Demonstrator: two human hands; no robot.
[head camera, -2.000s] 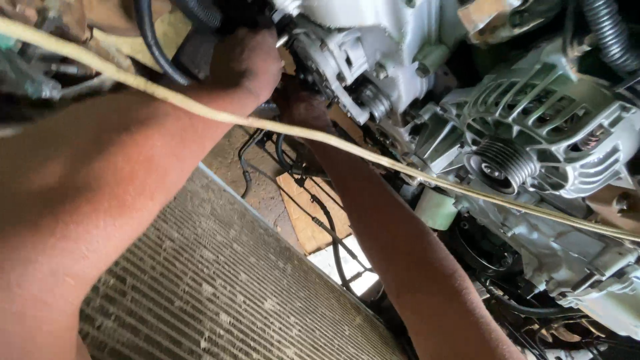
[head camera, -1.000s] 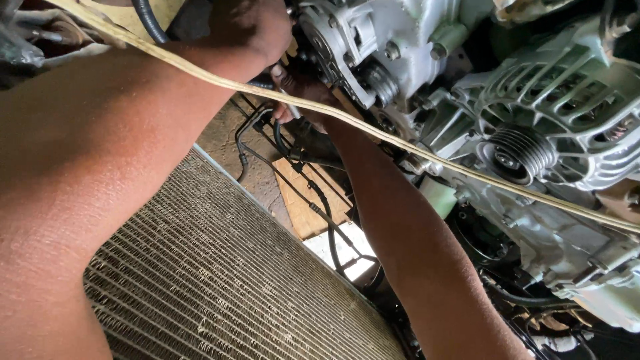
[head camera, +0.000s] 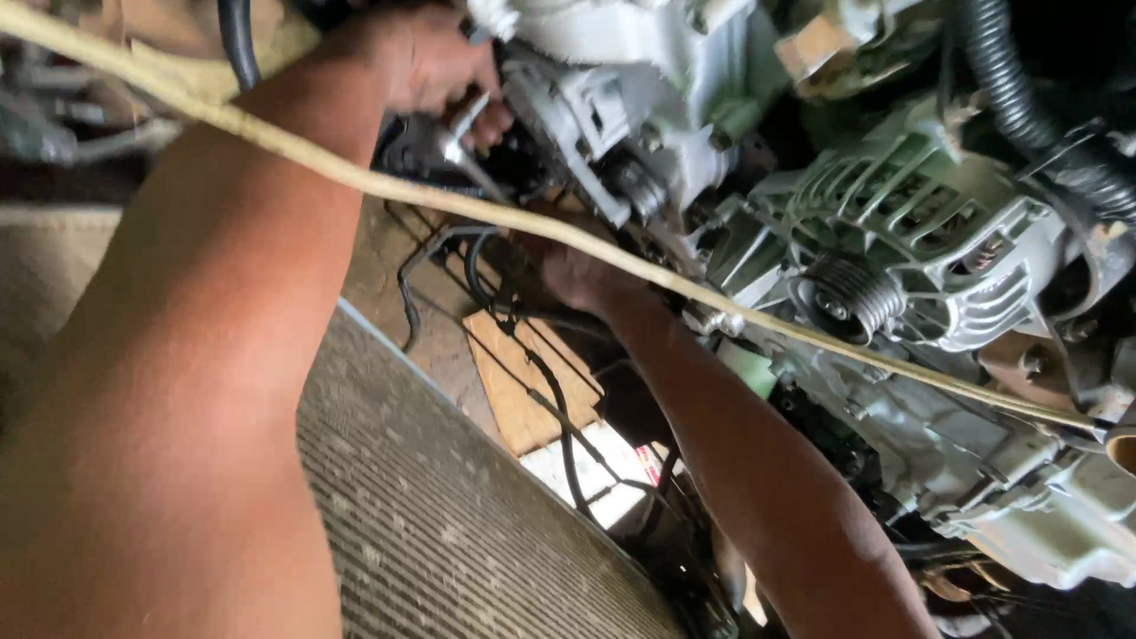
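At the upper left of the engine, my left hand (head camera: 444, 71) has its fingers curled around a shiny metal tool (head camera: 461, 146), perhaps a wrench; its far end is hidden among dark parts. Below and to the right, my right hand (head camera: 577, 266) reaches under the yellowish cord (head camera: 532, 222), beside black hoses. Its fingers are blurred and in shadow, so what they touch cannot be told. A ribbed pulley and bracket (head camera: 635, 186) lie just right of both hands. Farther right is the alternator (head camera: 923, 231) with its grooved pulley.
A finned radiator (head camera: 461, 524) slants across the bottom, close to both forearms. Black hoses (head camera: 555, 382) hang over a piece of brown board (head camera: 532, 382) on the ground. The cord crosses the whole view above both arms. A corrugated hose (head camera: 1003, 80) runs at upper right.
My right hand has drawn down and away from my left hand, where the two were close together. The metal tool now shows clearly at my left fingers.
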